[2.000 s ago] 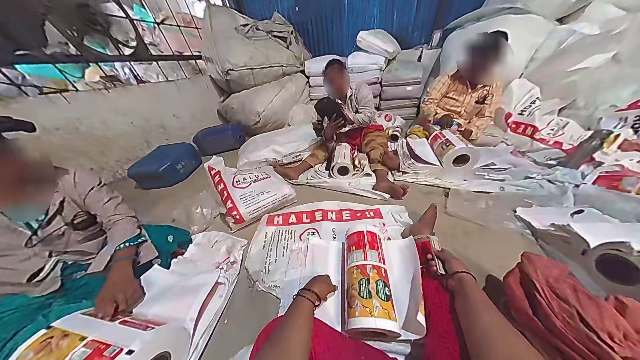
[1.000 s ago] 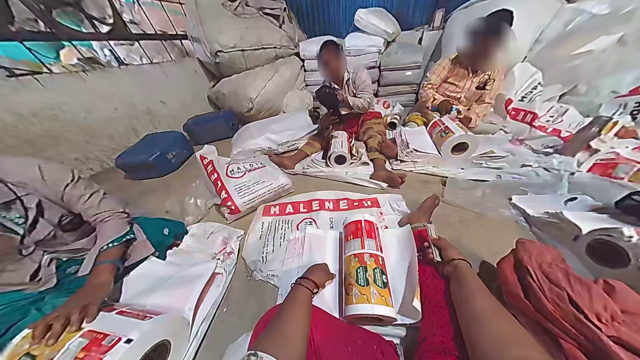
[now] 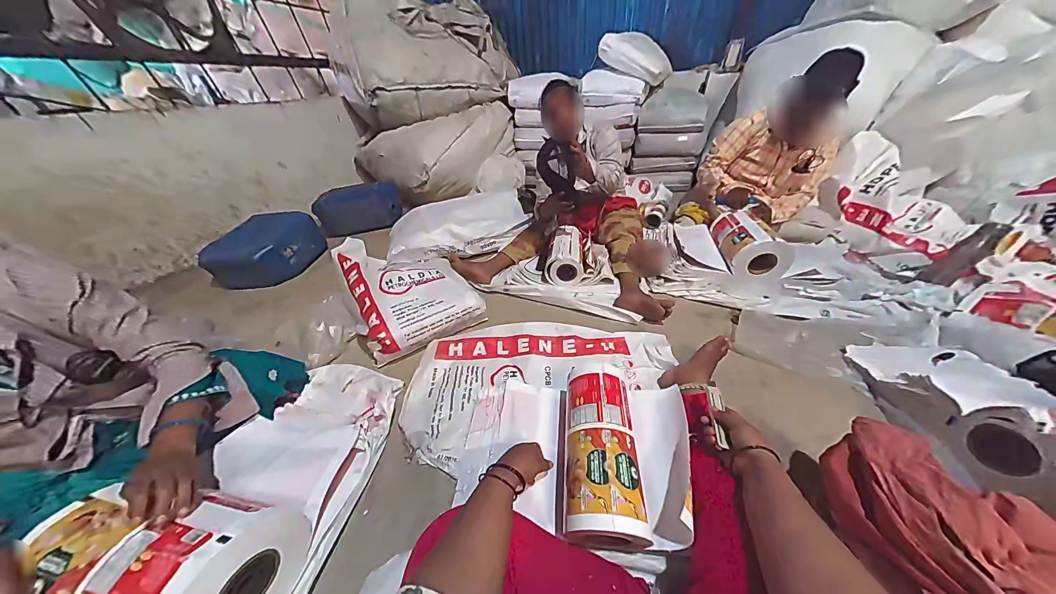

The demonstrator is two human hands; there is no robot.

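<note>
A roll of printed packaging film (image 3: 606,462) stands between my legs on white sheets (image 3: 528,421), over a white printed woven sack (image 3: 478,371). My left hand (image 3: 524,464) lies on the white sheet just left of the roll, its fingers curled; whether anything is in them is hidden. To the right of the roll, my right hand (image 3: 730,433) holds a small flat object (image 3: 718,417) with a pale edge, over my red-clad leg near the ankle. I cannot tell what the small object is.
At the left a co-worker's hand (image 3: 161,487) rests on another film roll (image 3: 239,544). Two people sit ahead with rolls (image 3: 567,256). Blue jerrycans (image 3: 264,247) stand by the wall. A reddish cloth (image 3: 924,511) and a large roll (image 3: 998,450) lie at the right.
My left hand was open-fingered at the roll's left side two seconds ago and is now curled on the sheet. The co-worker at the left keeps a hand on the roll.
</note>
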